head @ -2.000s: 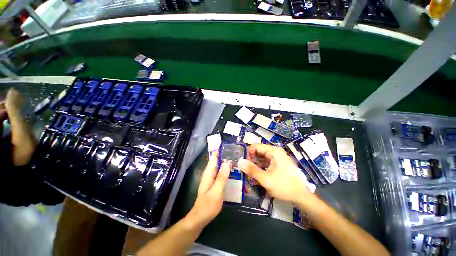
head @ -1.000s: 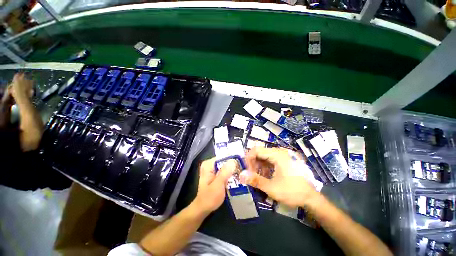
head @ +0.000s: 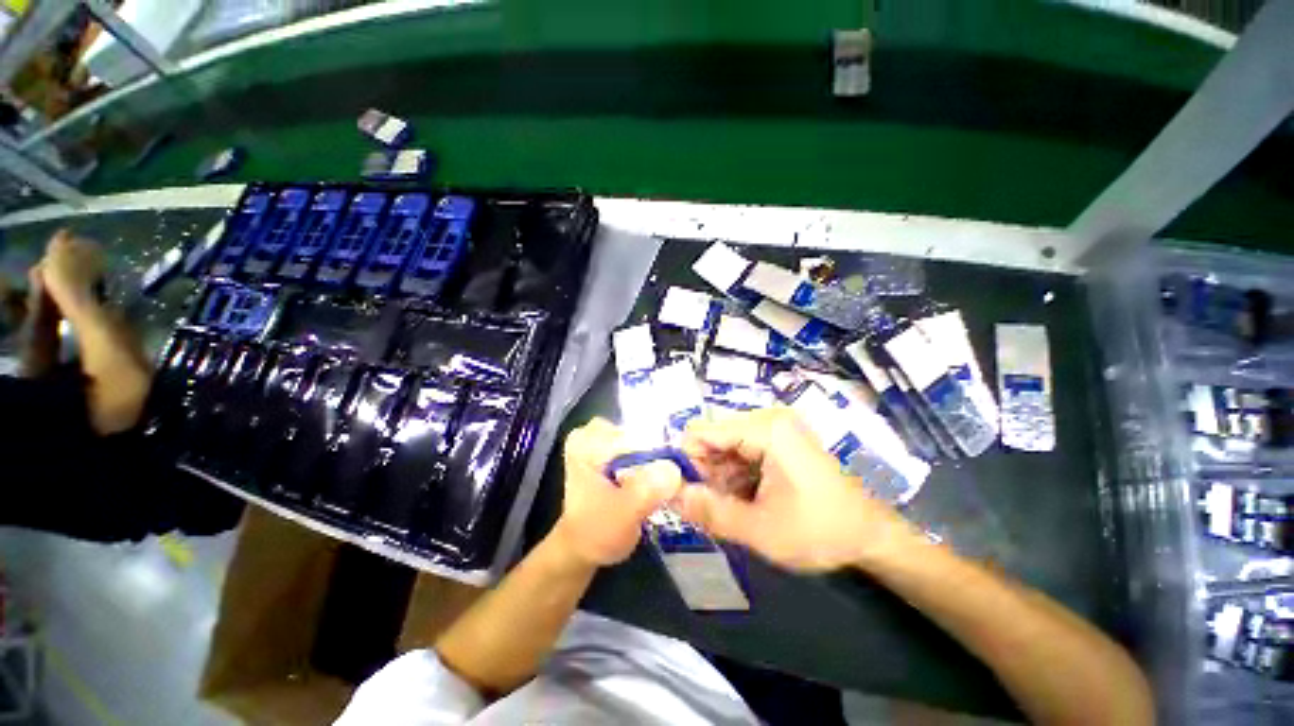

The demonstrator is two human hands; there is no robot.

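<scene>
A part-built phone (head: 705, 574) with a blue rim and a pale screen is between my hands, its screen end pointing down toward me. My left hand (head: 603, 496) holds its upper end, thumb on top. My right hand (head: 781, 489) has thumb and fingers at the same end, from the right. The fingers hide most of the upper part. Several mainboards with pale displays (head: 944, 383) lie piled on the dark bench mat behind and right of my hands. One mainboard (head: 1025, 386) lies apart at the right.
A black tray (head: 426, 511) at the left holds several blue housings (head: 376, 238). A clear tray (head: 1206, 411) with small assemblies stands at the right. Behind runs a green conveyor (head: 639, 128) with phone units (head: 850, 64). An open carton (head: 270, 610) is below the black tray. Another person's arms (head: 100, 333) show at far left.
The part-built phone has tilted, with its top end now more hidden by my fingers. Both hands stay on it. The view has shifted slightly.
</scene>
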